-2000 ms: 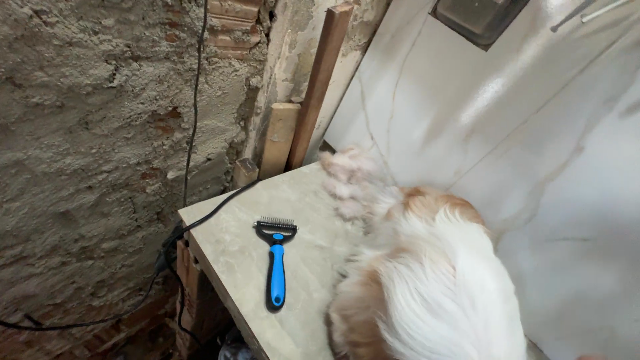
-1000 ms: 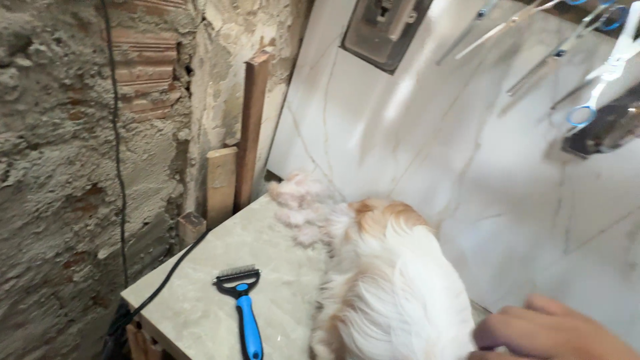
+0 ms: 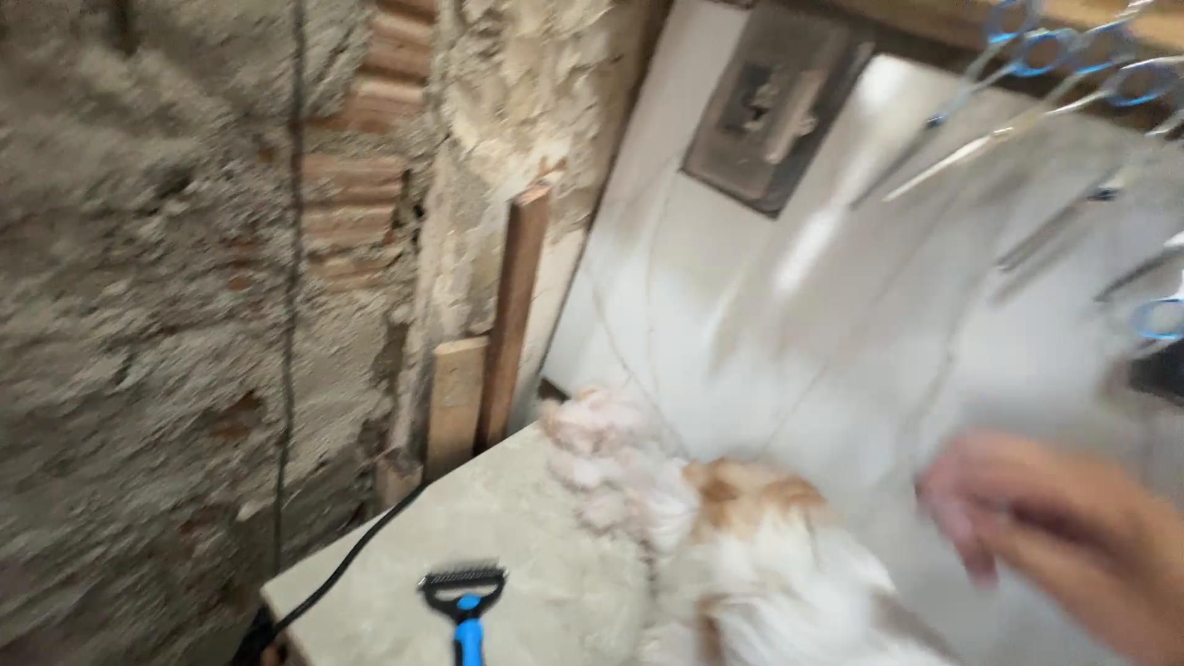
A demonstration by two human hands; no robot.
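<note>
My right hand [image 3: 1064, 532], blurred, is raised at the right, its fingers bent and pointing left. I see nothing in it, but its grip is unclear. Left of and below it, a white and tan long-haired animal [image 3: 786, 573], probably a dog, is on the pale stone-look table [image 3: 555, 564]. A heap of loose pale fur [image 3: 601, 453] lies against its far end. A deshedding rake with a blue handle [image 3: 469, 638] and black head rests on the table, metal teeth pointing away. My left hand is out of view.
Scissors with blue finger rings [image 3: 1041, 55] hang from a wooden rail [image 3: 925, 23] on the marbled wall panel [image 3: 740, 314]. An electrical outlet plate [image 3: 772, 111] is beside them. Wooden strips [image 3: 518, 314] stand behind the table corner, and a black cable [image 3: 356, 546] crosses its left edge.
My right hand, out of view two seconds ago, came in at the lower right and is now farther into view. The view has shifted up and right, showing the scissors.
</note>
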